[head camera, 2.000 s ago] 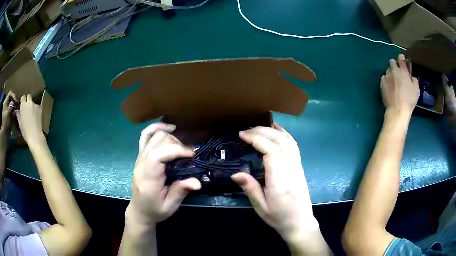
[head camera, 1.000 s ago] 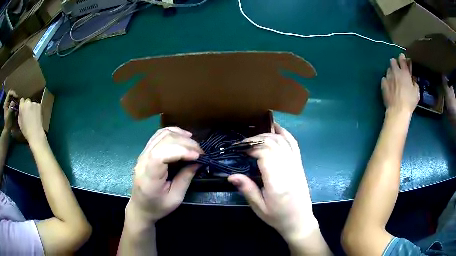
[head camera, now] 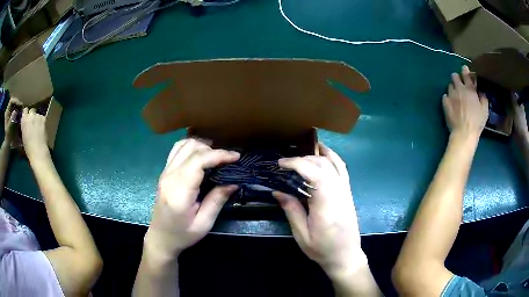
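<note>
A brown cardboard box stands at the table's near edge, its lid point(head camera: 255, 96) with rounded ears raised behind my hands. A black cable bundle point(head camera: 255, 169) lies across the box opening. My left hand point(head camera: 188, 194) grips the bundle's left end with thumb and fingers. My right hand point(head camera: 325, 203) grips its right end. Thin light metal tips point(head camera: 305, 189) show beside my right fingers. A greyish-blue surface shows under the cables, perhaps an adapter; most of it is hidden.
The green table point(head camera: 232, 35) has a curved near edge. Other people's hands work in brown boxes at far left point(head camera: 52, 125) and far right point(head camera: 499, 122). A white cord point(head camera: 359, 42) crosses the table. A vented case with grey cords lies at upper left.
The cable bundle now lies flatter and more sideways between my hands. The metal tips have come to the right, by my right fingers. My right thumb has moved up against the bundle.
</note>
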